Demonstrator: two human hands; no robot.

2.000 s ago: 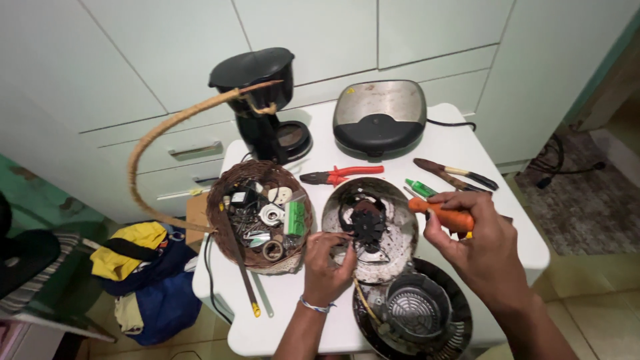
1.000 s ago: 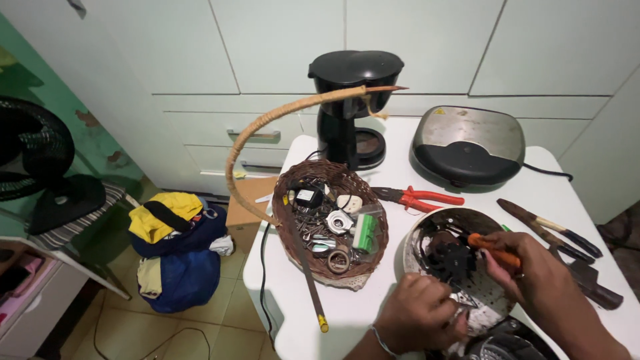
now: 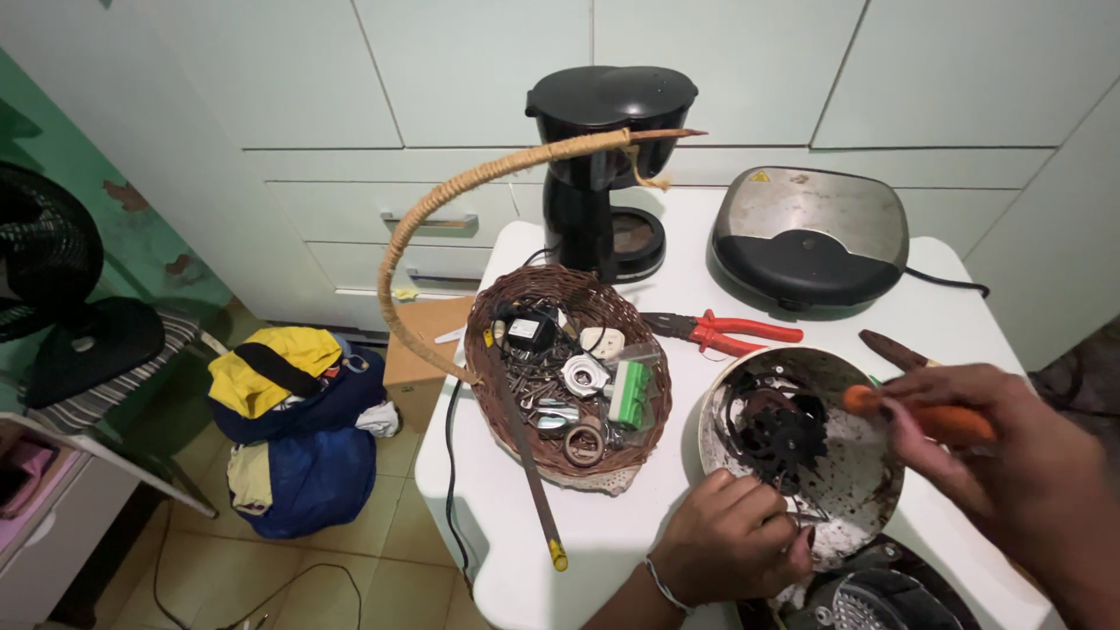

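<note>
My right hand (image 3: 989, 446) grips an orange-handled tool (image 3: 945, 423) over the right side of a dirty round metal pan (image 3: 853, 499); the tool's working end cannot be made out. A blackened motor-like part with fins (image 3: 783, 437) lies inside the pan. My left hand (image 3: 739, 542), with a bracelet at the wrist, is at the pan's near left rim, fingers curled by thin wires; its exact hold is hidden. Below the pan, a dark round housing with a grille (image 3: 875, 604) is cut off by the frame's bottom edge.
A wicker basket (image 3: 652, 437) of screws and small parts stands left of the pan. Red-handled pliers (image 3: 735, 332), a black coffee maker (image 3: 577, 201), a contact grill (image 3: 809, 236) and a knife-like tool (image 3: 892, 350) are on the white table (image 3: 525, 560). Clothes bags (image 3: 306, 481) lie on the floor.
The view has swung left. The orange-handled tool was over the black part one second ago and is now held to its right. My left hand stays by the near side of the pan.
</note>
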